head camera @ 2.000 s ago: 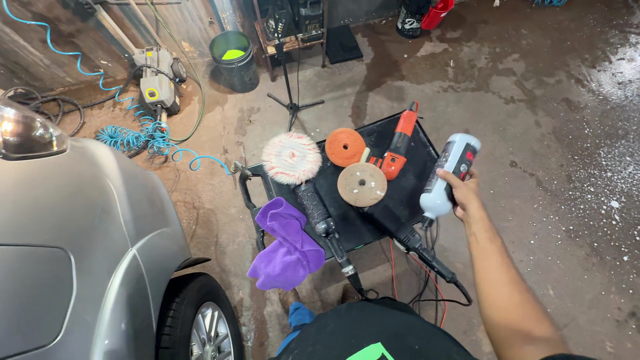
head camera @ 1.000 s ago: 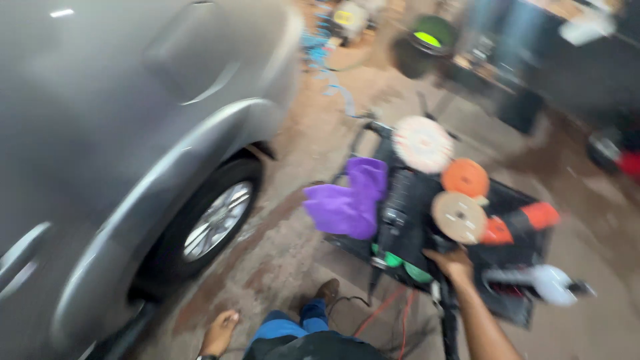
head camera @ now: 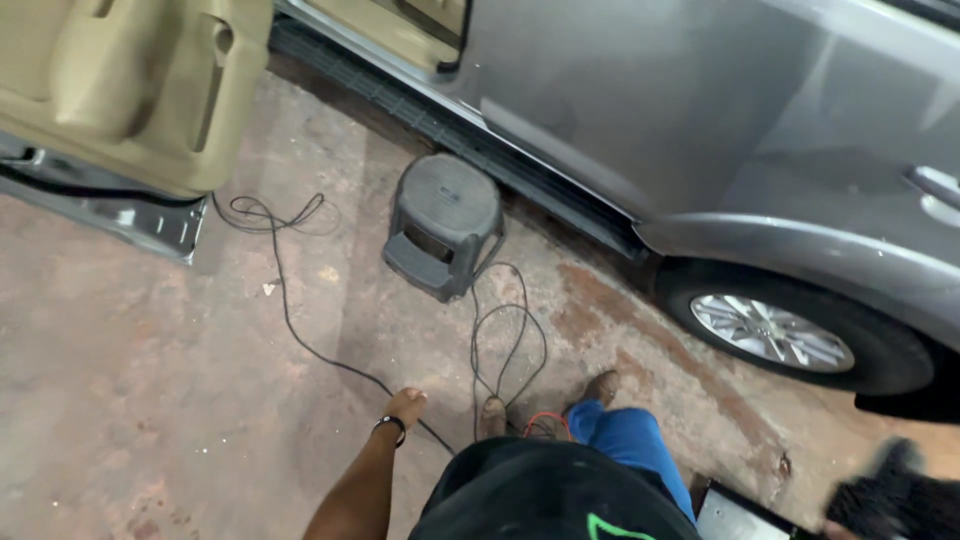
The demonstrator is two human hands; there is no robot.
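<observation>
My left hand (head camera: pixel 407 406), with a dark band at the wrist, hangs over the floor with its fingers curled; no object shows in it. A black cable (head camera: pixel 322 358) passes behind this hand, and I see no grip on it. Only a small part of my right hand (head camera: pixel 838 531) shows at the bottom right edge, against a blurred black, fuzzy-looking object (head camera: pixel 904 487). Its fingers are hidden, so its hold is unclear. Beside my blue-trousered leg lies a black-edged tray or cart top (head camera: pixel 742 516), mostly cut off.
A dark plastic step stool (head camera: pixel 450 196) stands beside the running board (head camera: pixel 450 135) of a silver vehicle (head camera: pixel 600 112). At the upper left, an open door with a beige inner panel (head camera: pixel 172 142) juts out. A looped cable (head camera: pixel 546 349) lies near my feet; a wheel (head camera: pixel 772 334) is to the right.
The view has swung far along the vehicle, to its open door and the stool. My right hand held a bottle two seconds ago; one second ago, the bottle lay on the cart and the hand was at the tools.
</observation>
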